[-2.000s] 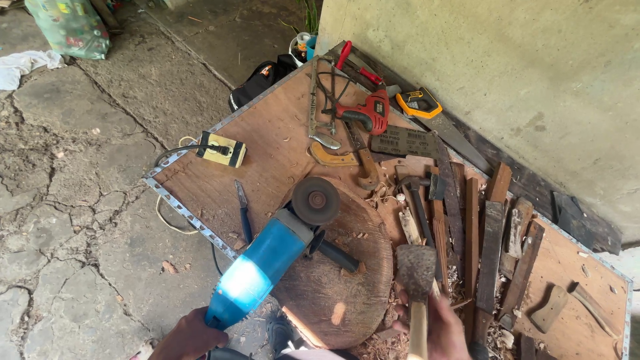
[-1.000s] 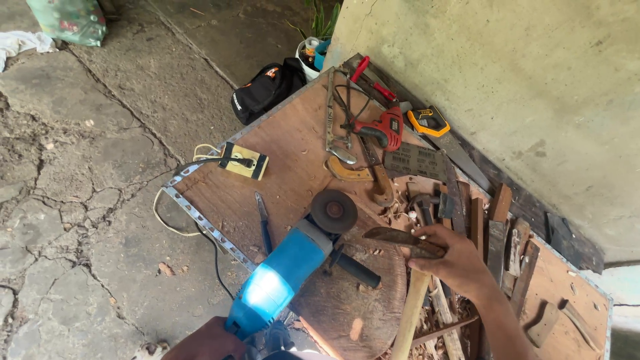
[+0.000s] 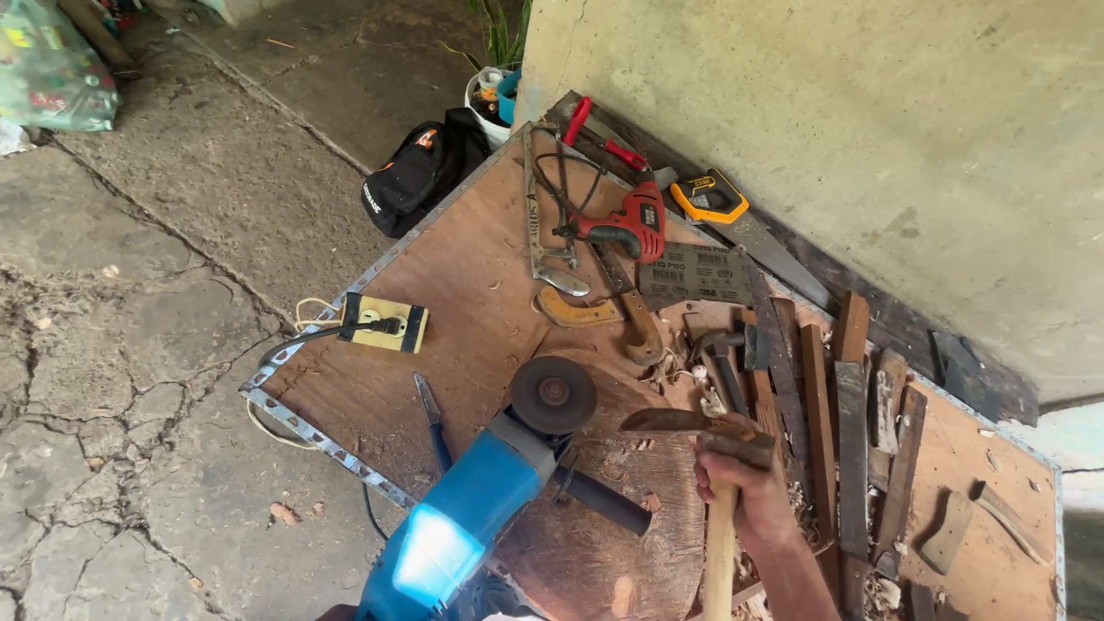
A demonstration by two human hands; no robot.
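Observation:
My left hand (image 3: pixel 338 612) shows only as a sliver at the bottom edge, at the rear of a blue angle grinder (image 3: pixel 457 517); its grip is mostly hidden. The grinder's dark disc (image 3: pixel 554 394) points up and away, over the near side of a round wood block (image 3: pixel 604 552). My right hand (image 3: pixel 743 492) is closed around the wooden handle, just below the rusty metal head (image 3: pixel 733 438) of an adze-like tool. Its curved blade points left toward the disc, with a gap between. The grinder's black side handle (image 3: pixel 608 502) extends over the block.
An outlet box (image 3: pixel 384 323) with a plugged-in cord, a knife-like tool (image 3: pixel 433 423), a red drill (image 3: pixel 634 224), a hacksaw (image 3: pixel 533 207), a yellow-handled saw (image 3: pixel 711 197), sandpaper (image 3: pixel 694 274) and a hammer (image 3: pixel 729 366) lie on the wooden tabletop (image 3: pixel 457 259). Wood strips (image 3: pixel 819 431) crowd the right. A wall stands behind.
The adze-like tool's head has turned since the first frame, so its blade now points left. My right hand has shifted up to just below the head. The view has shifted somewhat.

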